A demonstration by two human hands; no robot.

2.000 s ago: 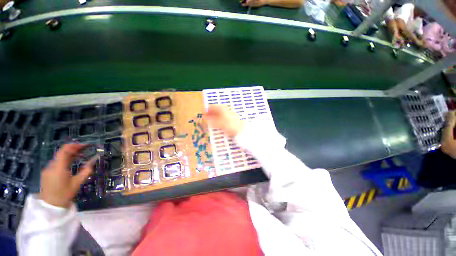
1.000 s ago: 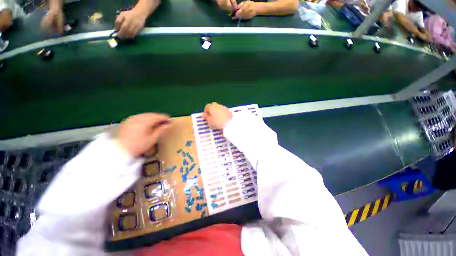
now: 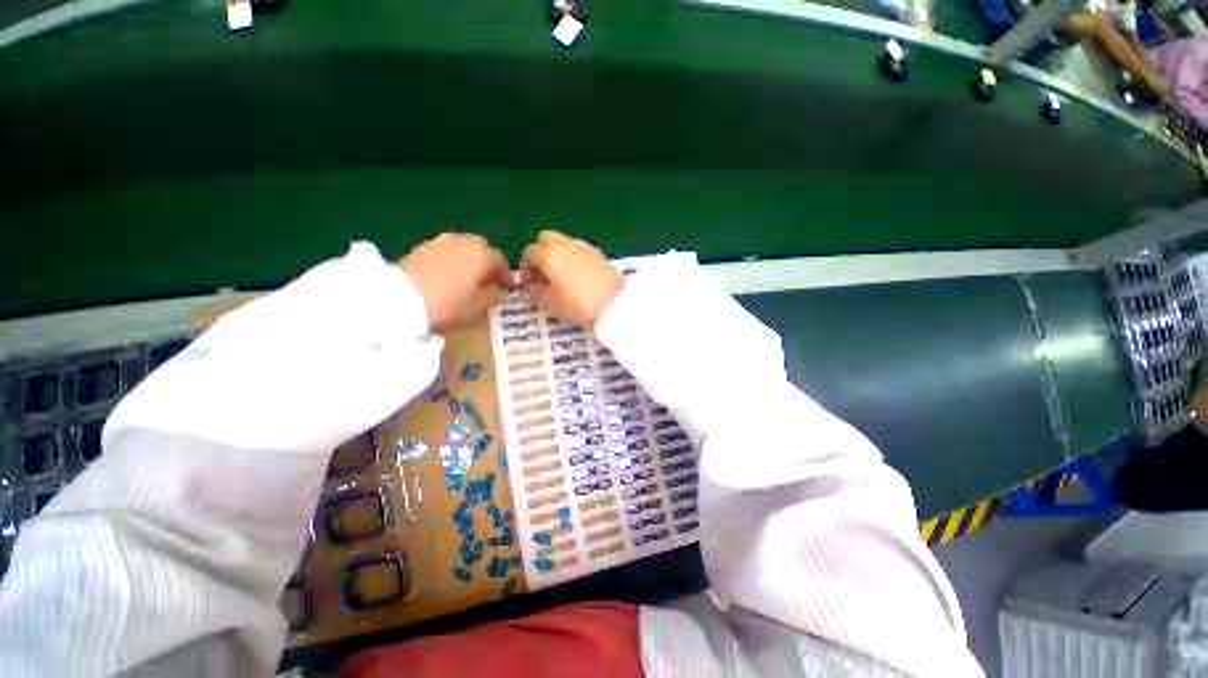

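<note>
My left hand [image 3: 460, 276] and my right hand [image 3: 570, 278] meet at the top left corner of the white parts sheet [image 3: 537, 464]. Their fingertips are pinched close together around something too small to make out. The sheet carries columns of short dark bars; many spaces in its left columns are pale. Loose blue liner bits [image 3: 474, 510] lie left of it on the cardboard sheet [image 3: 431, 563], with a few on the sheet's lower left corner. Dark square housings [image 3: 376, 579] sit in a clear tray at the left, partly hidden by my left sleeve.
A green conveyor [image 3: 398, 146] with small black-and-white units [image 3: 567, 23] runs across beyond the bench. More trays of housings [image 3: 60, 411] lie at far left, and another tray [image 3: 1155, 331] at far right. A grey-white bin [image 3: 1100, 629] and part of a person [image 3: 1179, 66] are at right.
My left hand has moved right from above the housings to meet my right hand at the sheet's top left corner. The other workers' hands at top left have left the view, which has shifted.
</note>
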